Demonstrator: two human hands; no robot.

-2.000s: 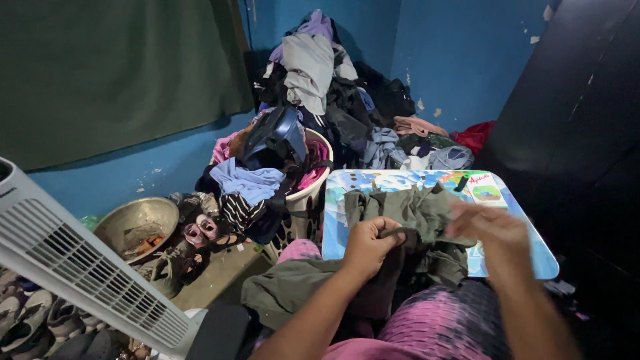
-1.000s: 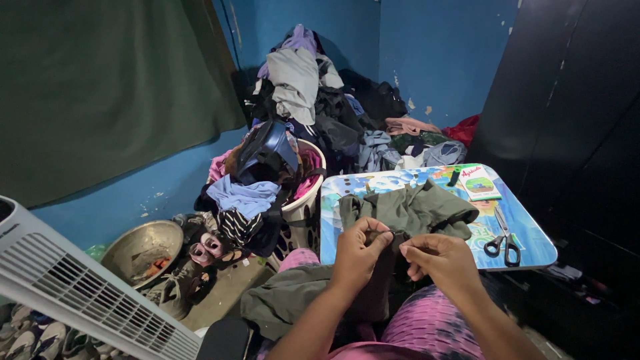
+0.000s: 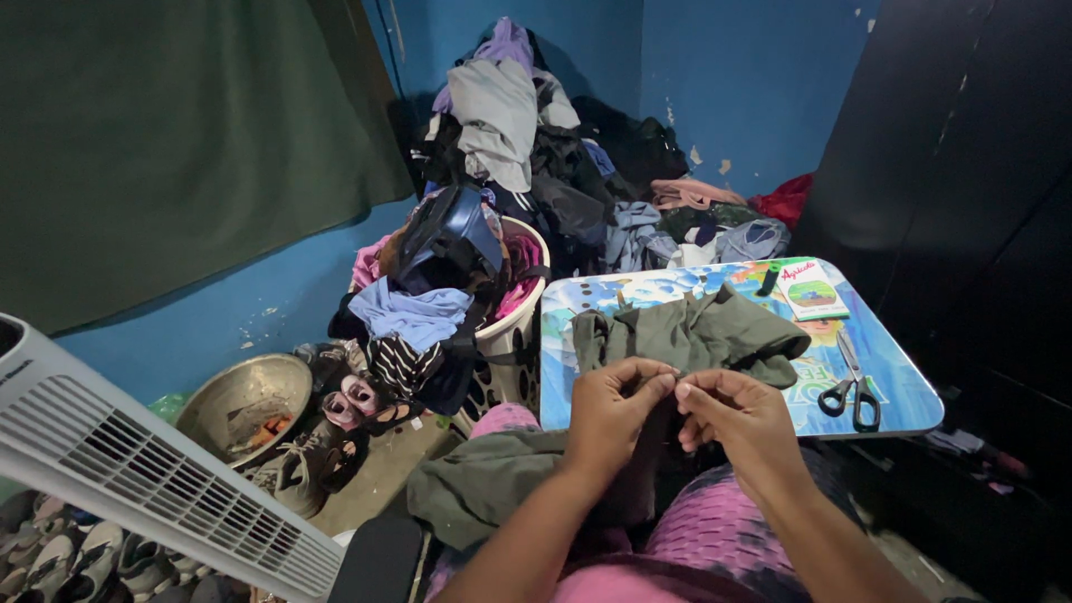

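Observation:
My left hand [image 3: 615,410] pinches the edge of an olive-green cloth garment [image 3: 695,331], which lies partly on a small printed table [image 3: 900,394] and partly over my lap. Close against it, my right hand [image 3: 737,410] has its thumb and forefinger pinched together at the same edge; whether a needle is between them is too small to tell. Black-handled scissors [image 3: 852,385] rest on the table to the right. Behind them are a small printed packet [image 3: 812,291] and a dark thread spool [image 3: 768,280].
A white tower fan [image 3: 167,469] stands at the left. Beyond it are a metal basin [image 3: 247,402] and several shoes [image 3: 306,469]. A full laundry basket [image 3: 523,318] stands left of the table, with a tall heap of clothes [image 3: 494,109] behind. A dark cabinet [image 3: 955,209] is at the right.
My right hand has come back from over the right of the table to beside my left hand. The scissors, covered two seconds ago, now show.

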